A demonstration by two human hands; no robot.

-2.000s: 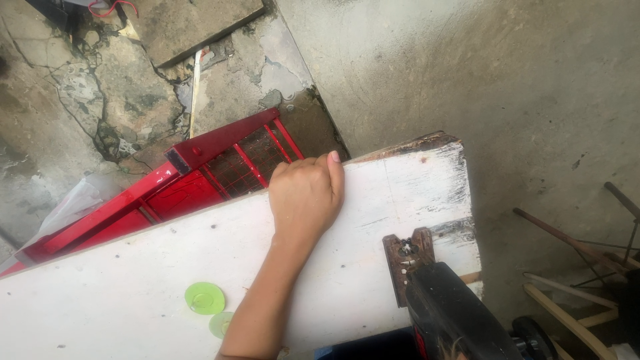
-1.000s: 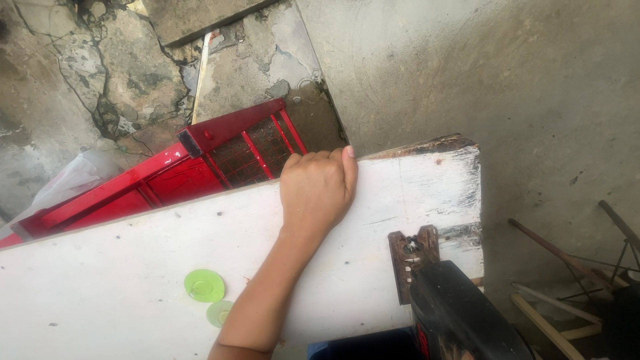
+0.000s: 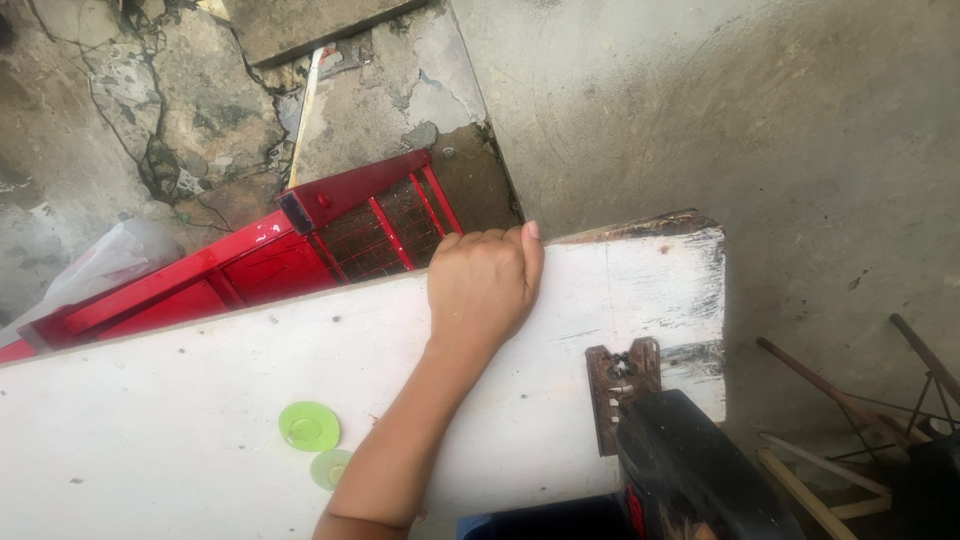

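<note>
A long white-painted wooden board (image 3: 202,390) crosses the lower part of the view. My left hand (image 3: 484,289) lies palm down on it, fingers curled over the far edge and thumb at the right. To its right, a jigsaw (image 3: 690,457) with a black body rests its rusty metal base plate (image 3: 604,401) on the board; the blade cannot be seen. A faint pencil line (image 3: 609,285) runs on the board beyond that plate. Only a little skin of my right hand (image 3: 703,531) shows within the jigsaw's handle; its fingers are mostly hidden.
Two green plastic discs (image 3: 309,426) lie on the board left of my forearm. Beyond the far edge stands a red metal frame (image 3: 255,244) with wire mesh, beside a clear plastic bag (image 3: 116,259). Metal legs and wooden strips (image 3: 806,491) are at lower right, above concrete floor (image 3: 825,187).
</note>
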